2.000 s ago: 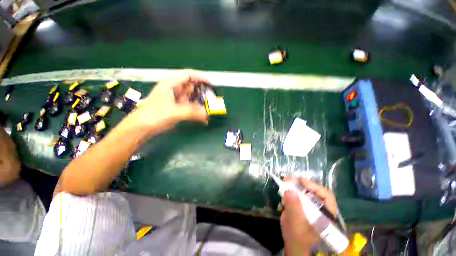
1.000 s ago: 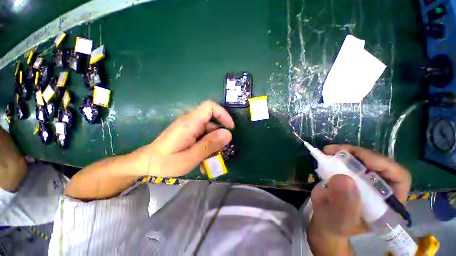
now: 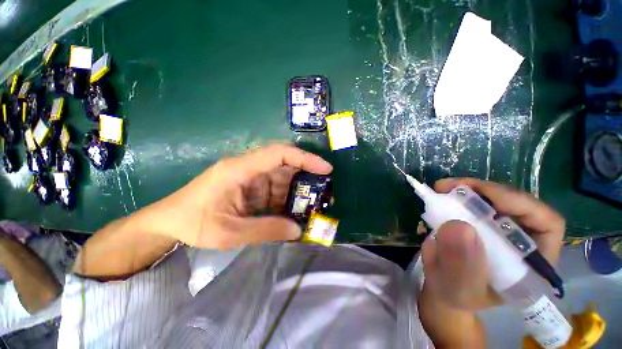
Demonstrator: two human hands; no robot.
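My left hand (image 3: 245, 198) holds a small black device housing (image 3: 305, 198) near the bench's front edge, its open side with the circuit board facing up. Its battery (image 3: 322, 229) with yellow tape edges hangs beside it at the lower right. My right hand (image 3: 484, 252) grips a white glue dispensing syringe (image 3: 470, 235). The thin needle (image 3: 404, 172) points up and left, apart from the housing. Another open housing (image 3: 309, 103) lies on the green bench ahead, with its battery (image 3: 342, 131) at its lower right. No glue is visible at the needle tip.
Several units with batteries (image 3: 111, 128) are clustered on the bench at left. A white paper scrap (image 3: 477, 71) lies at upper right. The blue controller (image 3: 600, 153) stands at the right edge, with a clear hose (image 3: 549, 140) beside it. Another person's arm (image 3: 27, 262) shows at lower left.
Since two seconds ago, my left hand has brought the housing back towards me. In the last second it has turned the housing's open side into view. The syringe stays in my right hand.
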